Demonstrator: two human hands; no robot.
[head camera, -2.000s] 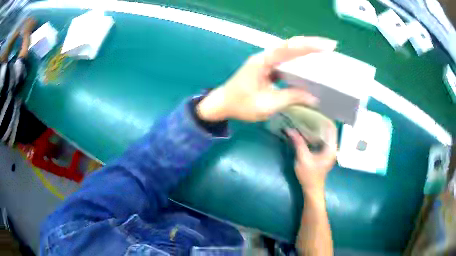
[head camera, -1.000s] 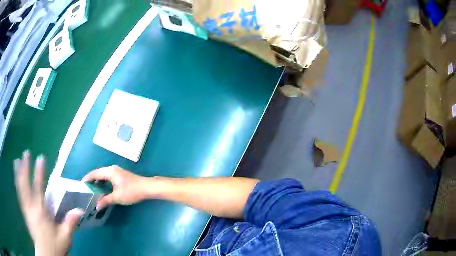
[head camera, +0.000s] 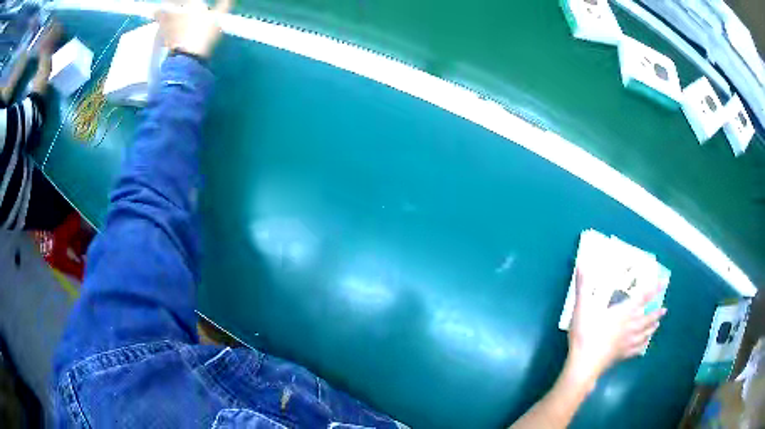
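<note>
My left hand (head camera: 189, 29) is at the top left edge, partly cut off, beside the far end of the white boxes (head camera: 134, 65); whether it grips one is hidden. My right hand (head camera: 600, 331) lies over the flat sleeves (head camera: 594, 260) at the right, thumb and fingers spread across the top one. These sleeves are white with a dark rounded picture. The top sleeve sits askew and shows a teal edge. No grip around it can be seen.
Several sleeved boxes (head camera: 648, 69) lie on the far green strip beyond the white divider (head camera: 403, 80). Another sleeved box (head camera: 723, 342) is at the right edge. Yellow loops (head camera: 88, 113) and a smaller white box (head camera: 71, 65) lie left, near a person's striped sleeve (head camera: 18, 159).
The view has swung back left. The box that was between my hands is out of them. My left hand has reached to the white boxes, my right hand onto the sleeves. The far strip shows one more box.
</note>
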